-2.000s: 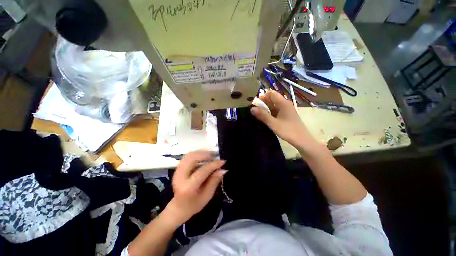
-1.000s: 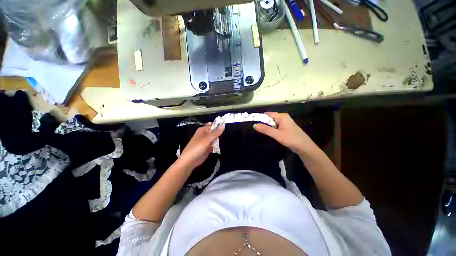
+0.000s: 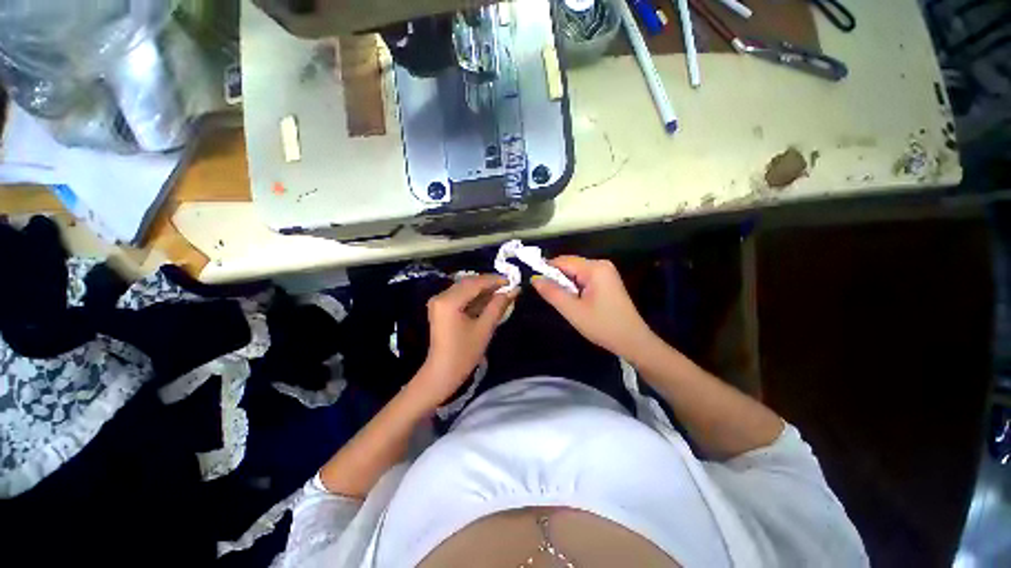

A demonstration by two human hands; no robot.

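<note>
White lace trim (image 3: 521, 253) is bunched in a small loop between my hands, just in front of the table edge. My left hand (image 3: 463, 322) pinches one part of it with thumb and fingers. My right hand (image 3: 593, 302) pinches the other part. Black cloth (image 3: 543, 344) lies beneath my hands and over the lap, its folds hard to see. The silver needle plate (image 3: 449, 144) of the sewing machine shows beyond my hands, apart from the trim. The needle area is blurred.
Black pieces with white lace (image 3: 67, 399) hang at the left. A clear plastic bag (image 3: 105, 67) and papers (image 3: 111, 183) lie at the upper left. Pens (image 3: 652, 78), dark-handled snips (image 3: 793, 58) and a round metallic item (image 3: 585, 24) are right of the plate. The cream table edge (image 3: 687, 211) runs across.
The view has tilted down since the oldest frame, when my hands were at the machine. Since the middle frame, my hands have moved closer together and the stretched trim has bunched into a loop.
</note>
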